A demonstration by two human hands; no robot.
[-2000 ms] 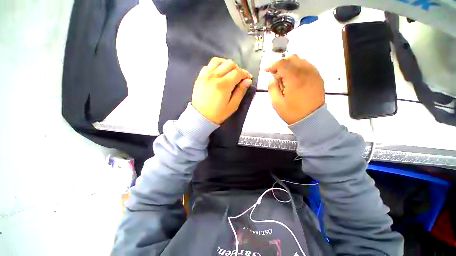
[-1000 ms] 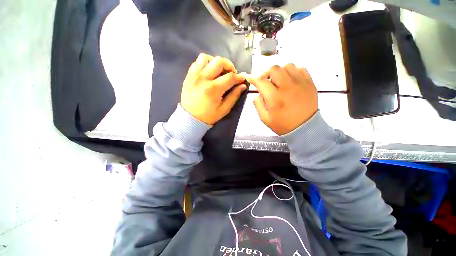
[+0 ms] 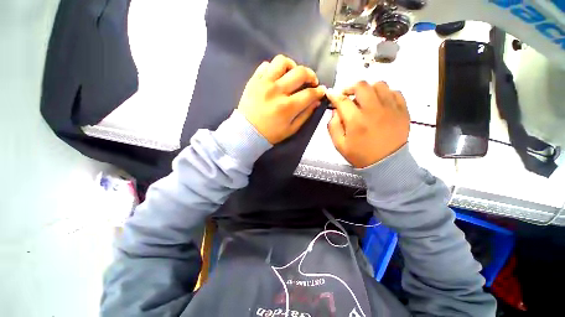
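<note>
A long dark cloth panel [image 3: 248,37] lies on the white table, runs up beside the presser foot [image 3: 336,43] and hangs over the front edge. My left hand [image 3: 282,99] lies on the panel and pinches its right-hand edge. My right hand [image 3: 370,122] is just right of that edge, its thumb and index fingertips on the same spot, touching my left fingertips. The fingertips partly hide the pinched edge. The sewing machine head [image 3: 489,15] is above and to the right of my hands.
More black cloth [image 3: 59,93] drapes over the table's left side. A smartphone [image 3: 463,99] with a cable lies right of my right hand, beside a dark strap [image 3: 511,111]. A ruler scale [image 3: 495,207] runs along the front edge. A blue crate [image 3: 489,232] is below. A white cord [image 3: 310,247] crosses my sweatshirt.
My right hand has come left from apart to meet my left hand at the panel's edge. The view has shifted and tilted, showing more of the machine's lettering.
</note>
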